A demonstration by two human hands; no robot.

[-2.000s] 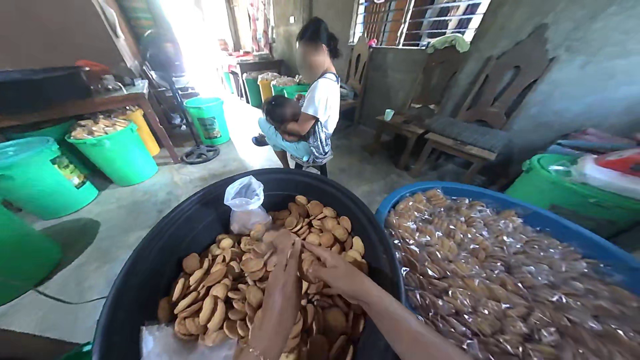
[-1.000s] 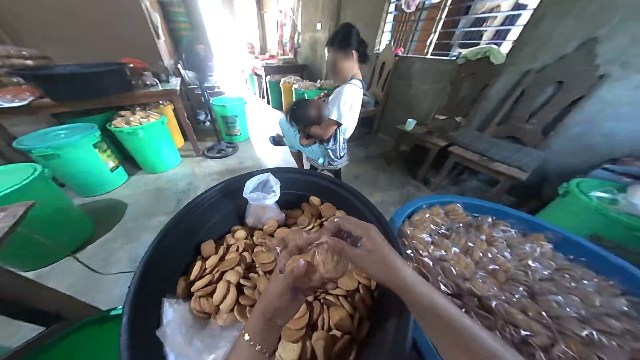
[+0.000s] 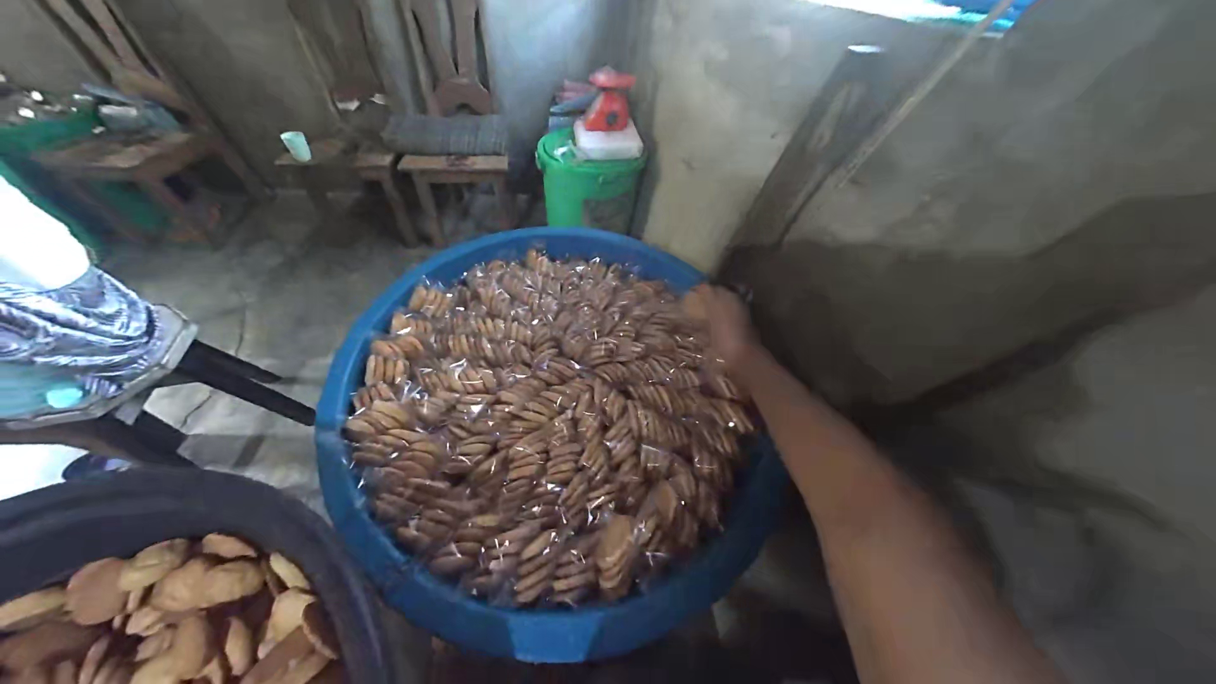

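My right hand point(image 3: 717, 321) reaches to the far right side of a round blue plastic tub point(image 3: 560, 635), at the edge of the packed cookies. Whether its fingers hold a pack cannot be made out. Clear plastic packs of round brown cookies point(image 3: 551, 418) fill the tub, laid in rings. At the lower left stands a black tub point(image 3: 323, 541) with loose cookies point(image 3: 190, 589) in it. My left hand is out of view.
Behind the blue tub stands a green lidded bucket point(image 3: 594, 185) with a red-topped object point(image 3: 608, 100) on it. Wooden chairs point(image 3: 454, 166) line the wall, one bearing a light cup point(image 3: 295, 145). Part of a person point(image 3: 76, 313) shows at the left. A concrete wall point(image 3: 997, 313) rises at the right.
The view has swung right to the blue tub. My right hand has moved from the loose cookies to this tub's far side. My left hand, earlier over the black tub, has left the view.
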